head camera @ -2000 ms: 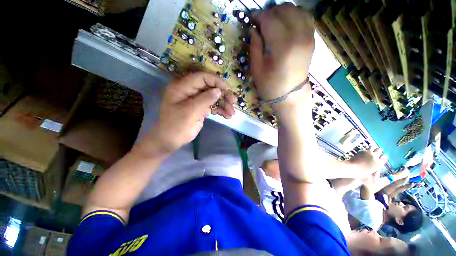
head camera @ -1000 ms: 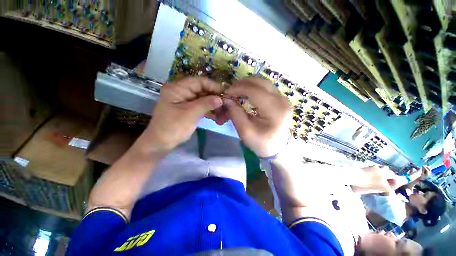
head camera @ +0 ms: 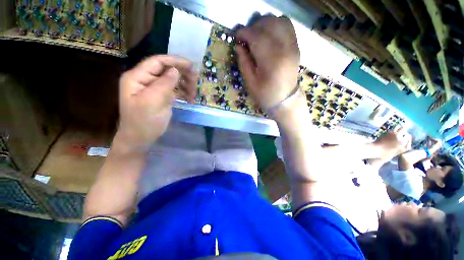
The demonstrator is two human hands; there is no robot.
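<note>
The tan PCB panel (head camera: 220,76) lies on the conveyor rail (head camera: 224,118) above my lap, with small round-topped capacitors and blue dots on it. My right hand (head camera: 269,63) is over the panel's right part, fingertips bent down near its far edge; it hides what the fingertips touch or hold. My left hand (head camera: 152,94) is raised at the panel's left end, palm partly turned up, fingers curled with thumb and index close together. Small bits seem to show at its fingertips, but they are too blurred to name.
More tan panels (head camera: 330,96) lie along the line to the right. Stacked tan panels (head camera: 397,40) stand beyond the rail. A carton with boards (head camera: 71,23) is at upper left, another carton (head camera: 71,162) below. Seated people are at right, one person's hand (head camera: 394,142) at the line.
My hands were together in front of the panel one second ago. Now the right hand has moved out over the panel's far part and the left has drawn away to the left. The view has shifted.
</note>
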